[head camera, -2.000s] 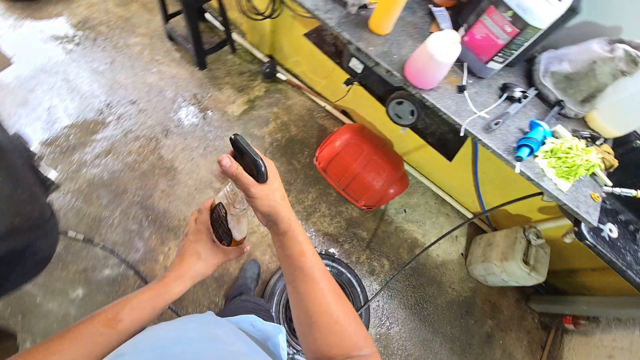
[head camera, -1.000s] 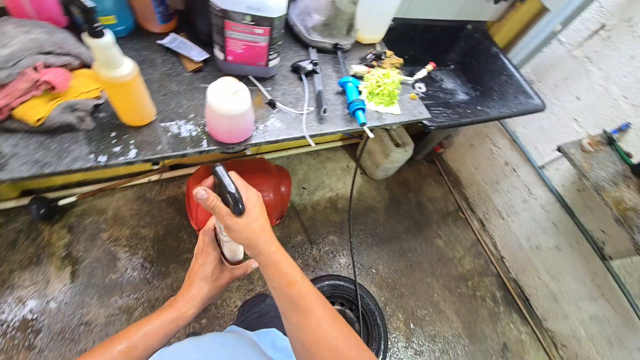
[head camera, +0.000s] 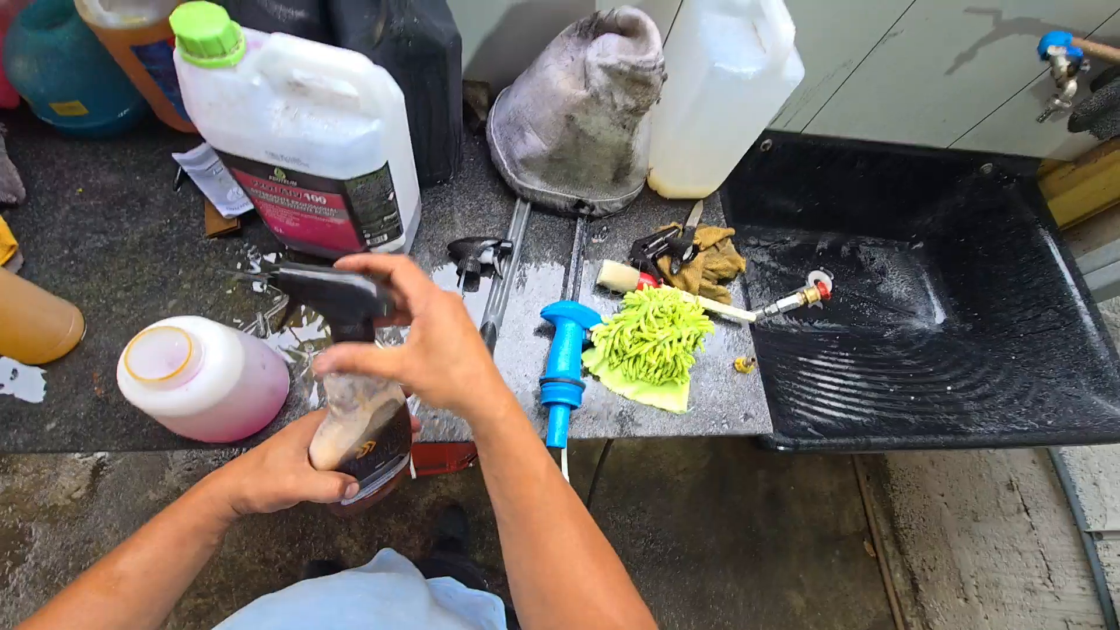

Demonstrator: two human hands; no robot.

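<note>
A spray bottle [head camera: 359, 429] with a dark label stands upright between my hands at the counter's front edge. My left hand [head camera: 289, 464] is wrapped round its body. At the top, my right hand [head camera: 416, 337] has its thumb and fingers about the black trigger sprayer head [head camera: 337, 293]; whether the head is seated on the neck is hard to tell. To the left is an uncapped white bottle of pink liquid [head camera: 206, 381]. Another black trigger sprayer [head camera: 479, 258] lies on the counter beyond my right hand.
Behind stand a large jug with a green cap [head camera: 306, 131], a cloth-covered object [head camera: 582, 114] and a translucent jug [head camera: 722, 96]. Right of my hands lie a blue tool [head camera: 564, 367] and a green microfibre mitt [head camera: 656, 337]. A black sink [head camera: 927, 411] adjoins the grey counter [head camera: 464, 429].
The view has swung from the wet floor to the counter and sink. Both hands have come to the counter's edge with the spray bottle, which they held in the earlier frames too.
</note>
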